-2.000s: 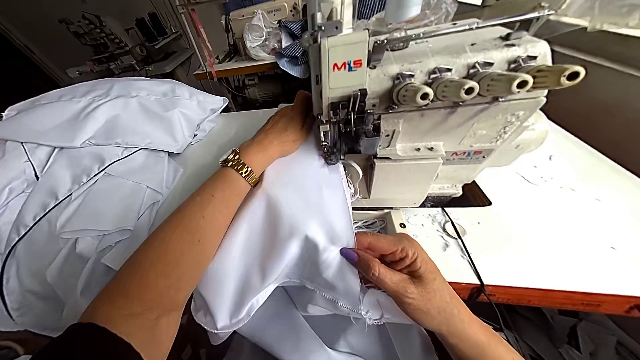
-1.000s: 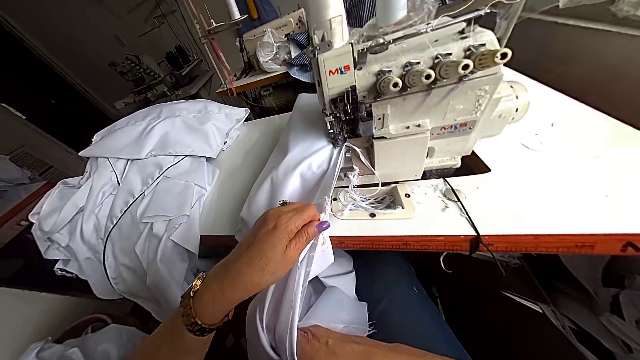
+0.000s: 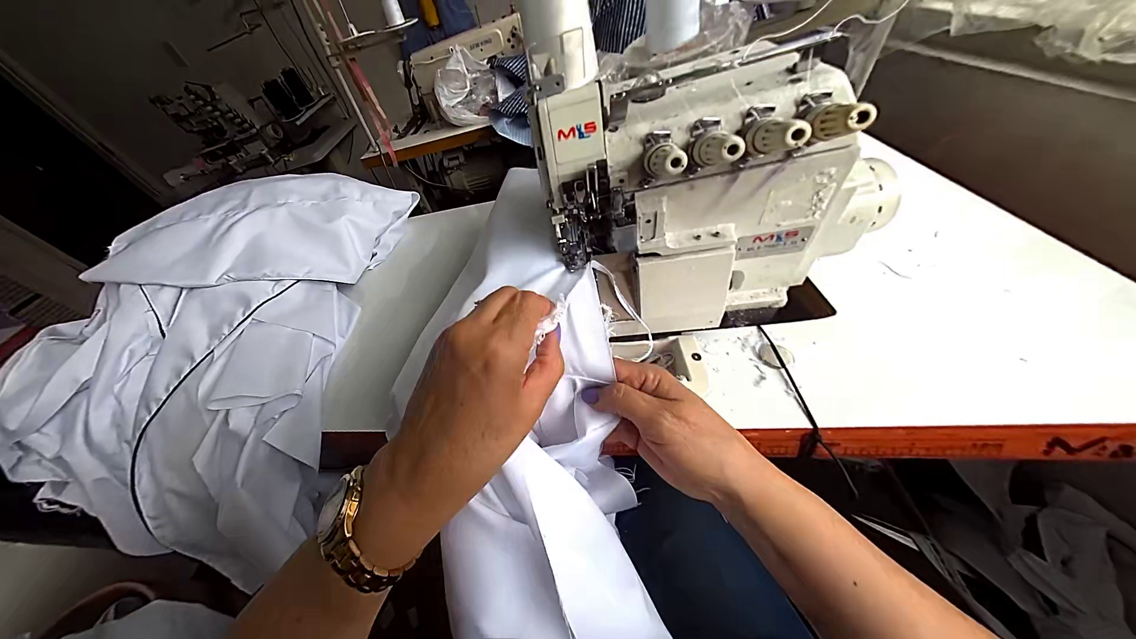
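Note:
A white overlock sewing machine [image 3: 692,195] stands on the table, with white fabric [image 3: 524,248] lying under its presser foot area and hanging down over the table's front edge. My left hand [image 3: 484,373], with a gold watch on the wrist, pinches a frayed edge of this fabric just in front of the needle area. To its right, my right hand [image 3: 670,422] grips the fabric's right edge between thumb and fingers. A loop of white thread chain [image 3: 632,311] hangs beside the machine's foot. The fabric's far part passes behind the machine head.
White garments with dark piping [image 3: 222,373] are heaped at the left. A small tray [image 3: 688,359] sits by the machine, and a black cord [image 3: 794,390] crosses the front edge of the white table [image 3: 941,355]. Another sewing machine [image 3: 470,44] stands behind.
Since one second ago, my right hand has come up from the lower fabric to its edge near the machine. My left hand has moved up closer to the needle area.

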